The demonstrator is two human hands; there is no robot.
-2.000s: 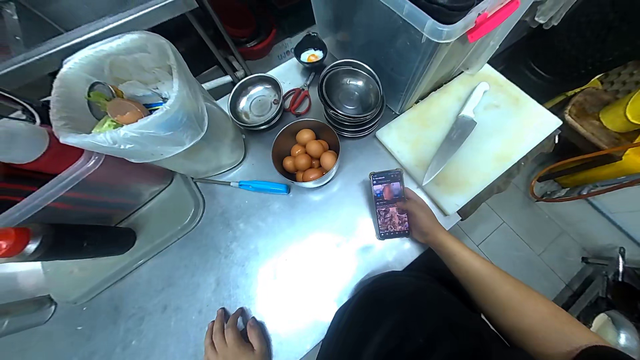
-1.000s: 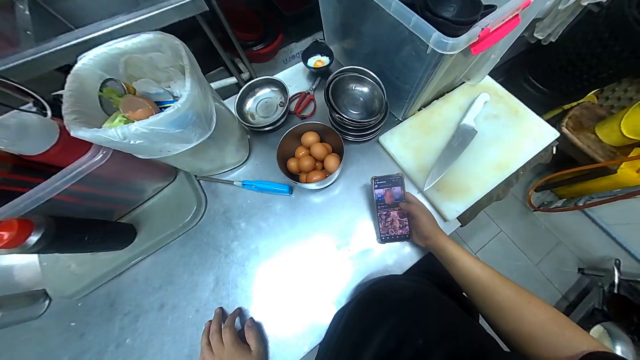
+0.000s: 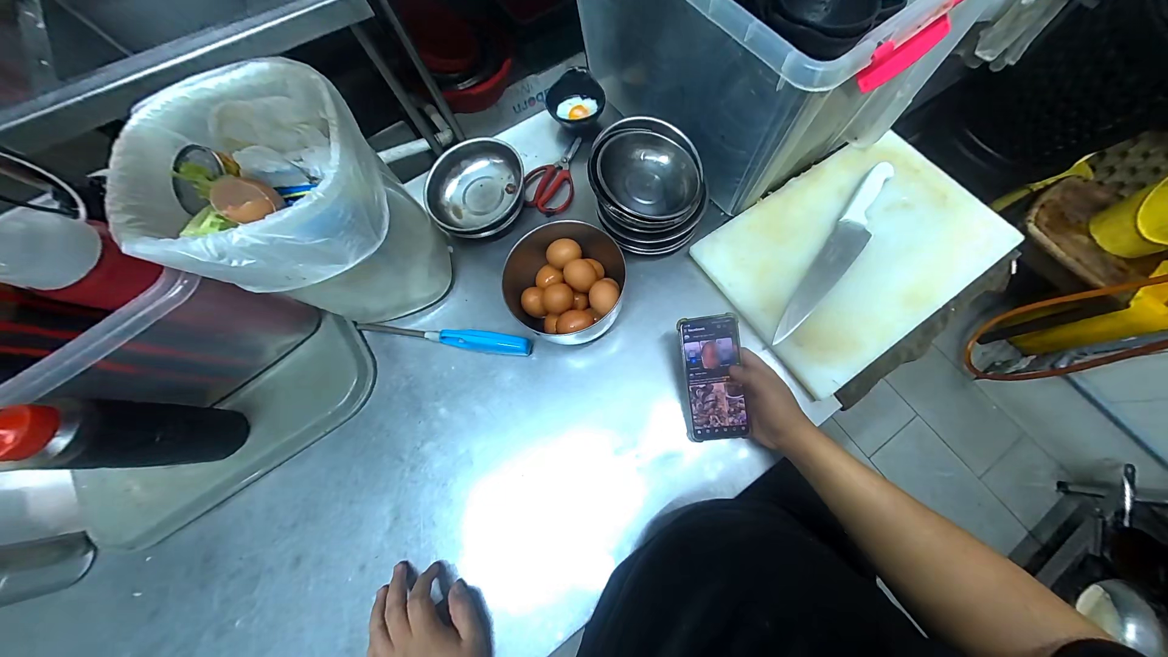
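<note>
My right hand [image 3: 771, 399] holds a smartphone [image 3: 715, 379] with its lit screen facing up, between the bowl of eggs and the cutting board. My left hand [image 3: 427, 613] rests on the steel table [image 3: 392, 493] at the bottom, fingers apart, holding nothing. Several brown eggs [image 3: 578, 275] fill a steel bowl [image 3: 595, 338]. Behind it stand stacked steel bowls [image 3: 649, 178], more steel bowls [image 3: 474, 185], red-handled scissors [image 3: 551, 186] and a small black bowl [image 3: 576, 98] with egg in it. A blue-handled tool [image 3: 484, 342] lies left of the eggs. A chef's knife [image 3: 835, 255] lies on a white cutting board [image 3: 922, 265].
At the upper left stands a bin lined with a plastic bag [image 3: 356, 214], holding eggshell and scraps. A clear tray [image 3: 338, 401] and a dark bottle with a red cap [image 3: 137, 433] are at the left. A clear plastic box [image 3: 675, 82] stands at the back.
</note>
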